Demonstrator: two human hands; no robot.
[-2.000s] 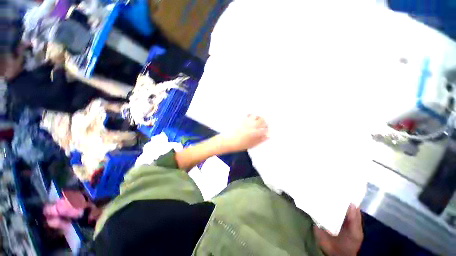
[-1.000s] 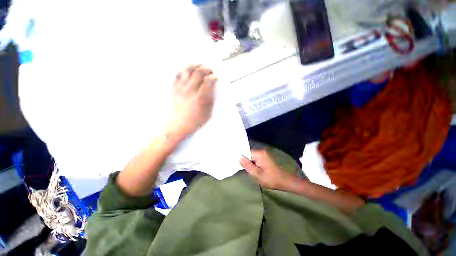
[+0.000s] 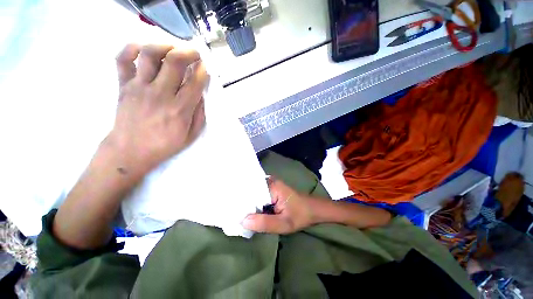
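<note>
The white fabric piece (image 3: pixel 193 169) lies over the machine table and hangs over the near edge to the lap; it is overexposed, so its folds hardly show. My left hand (image 3: pixel 161 99) lies on it, palm down with bent fingers, close to the sewing machine's needle area (image 3: pixel 204 29). A dark ribbed knob (image 3: pixel 241 40) shows right of the needle area. My right hand (image 3: pixel 280 210) holds the fabric's lower right edge near my lap, thumb on top. Whether the cloth is under the presser foot cannot be told.
A smartphone (image 3: pixel 354 29) lies on the machine bed, with snips (image 3: pixel 415 30) and orange-handled scissors (image 3: pixel 461 26) to its right. A table ruler (image 3: pixel 339 90) runs along the near edge. An orange-red cloth (image 3: pixel 421 140) is heaped right of my lap, with a scrap-filled box (image 3: pixel 461 204) below it.
The view has swung to the right and closer to the machine. My left hand has moved up beside the needle area. My right hand keeps hold of the fabric's lower edge.
</note>
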